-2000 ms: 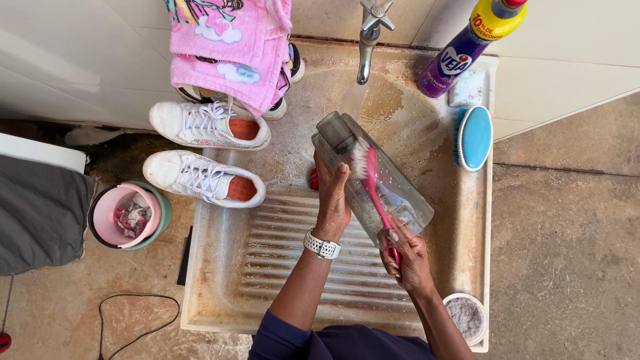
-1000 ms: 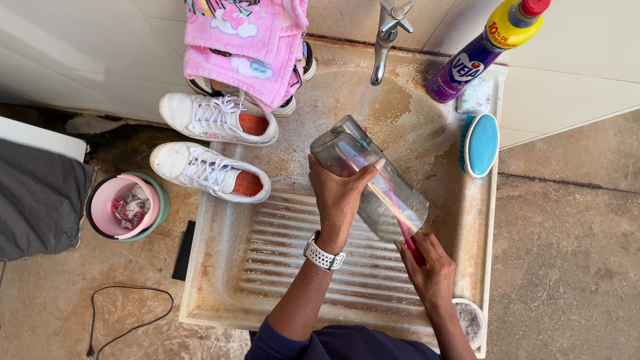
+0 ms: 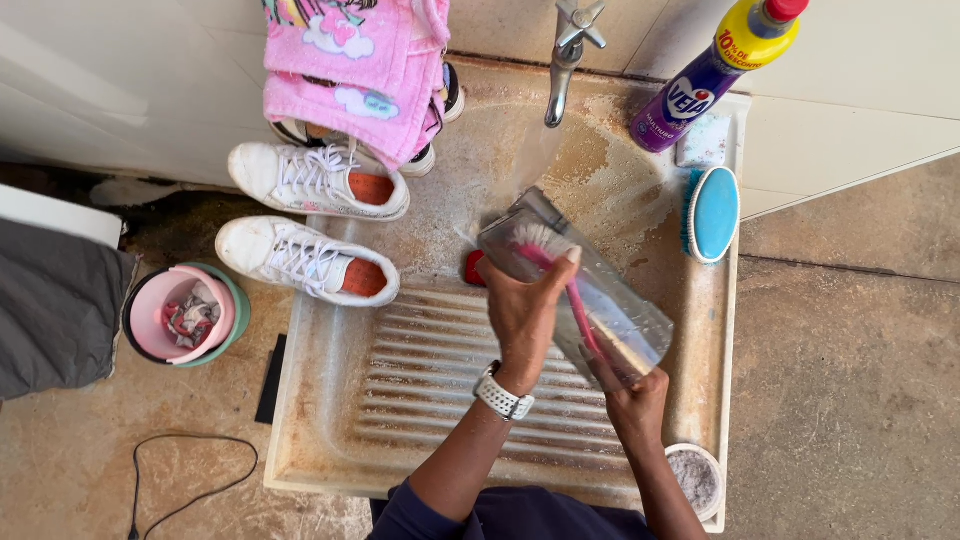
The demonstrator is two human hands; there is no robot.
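My left hand (image 3: 525, 315), with a white watch on its wrist, grips a clear, tilted plastic container (image 3: 626, 304) over the laundry sink (image 3: 315, 390). A pink-handled brush (image 3: 577, 304) with white bristles shows through the container's wall, its bristles near the upper end. My right hand (image 3: 637, 401) is at the container's lower end, around the brush handle; its fingertips are partly hidden behind the wall. Water runs from the metal tap (image 3: 561, 82) just above the container. A red object (image 3: 474, 268) lies in the sink beside my left hand, partly covered.
White sneakers (image 3: 307, 262) and a pink printed cloth (image 3: 352, 82) over darker shoes line the sink's left side. A cleaner bottle (image 3: 694, 90), a blue scrub brush (image 3: 714, 215) and a tub of grey powder or paste (image 3: 694, 480) stand on the right rim. Nested buckets (image 3: 184, 315) and a cable (image 3: 196, 499) are on the floor.
The brush was over the container's open side two seconds ago; now its bristles show through the wall near the upper end. My left hand has shifted its grip on the container.
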